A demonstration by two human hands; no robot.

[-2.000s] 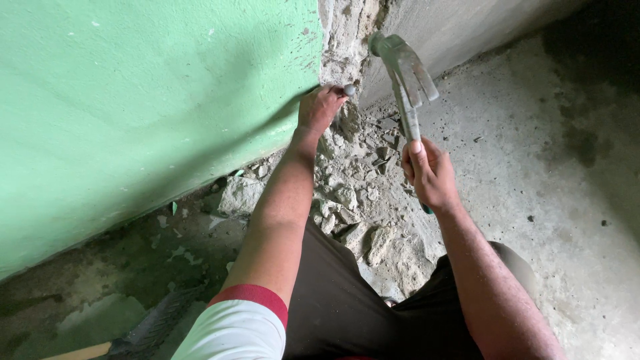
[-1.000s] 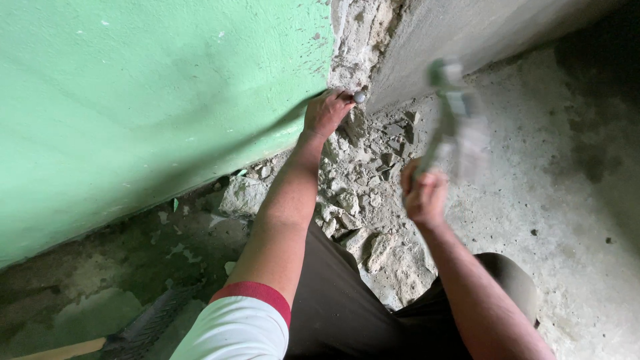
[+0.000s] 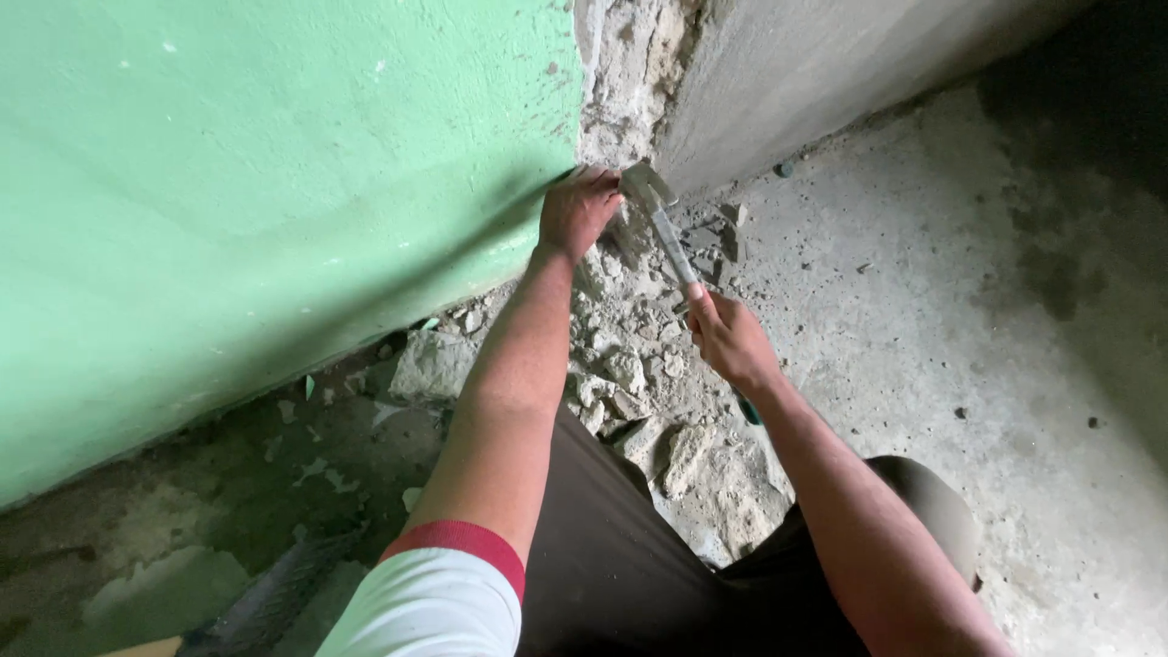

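My right hand (image 3: pixel 730 342) grips the handle of a claw hammer (image 3: pixel 671 239), whose metal head lies right beside the fingers of my left hand (image 3: pixel 581 212). The left hand is closed against the edge of the green painted wall (image 3: pixel 347 164), where the wall end is broken. What it holds is hidden by the hand and the hammer head; a round metal end showed there in the earlier frames. Just above the left hand runs a strip of exposed rough masonry (image 3: pixel 630 91) between the green wall and the grey wall (image 3: pixel 766 82).
Broken masonry rubble (image 3: pixel 689 456) is heaped below the hands and between my knees. A larger chunk (image 3: pixel 433 365) rests by the base of the green wall. At the lower left lies a dark ridged object (image 3: pixel 283 584) with a light handle. Concrete floor (image 3: pixel 958 365) stretches to the right.
The hammer has swung from raised at the right to the left hand, its head now where the round metal end showed. My left hand has stayed at the wall's broken edge.
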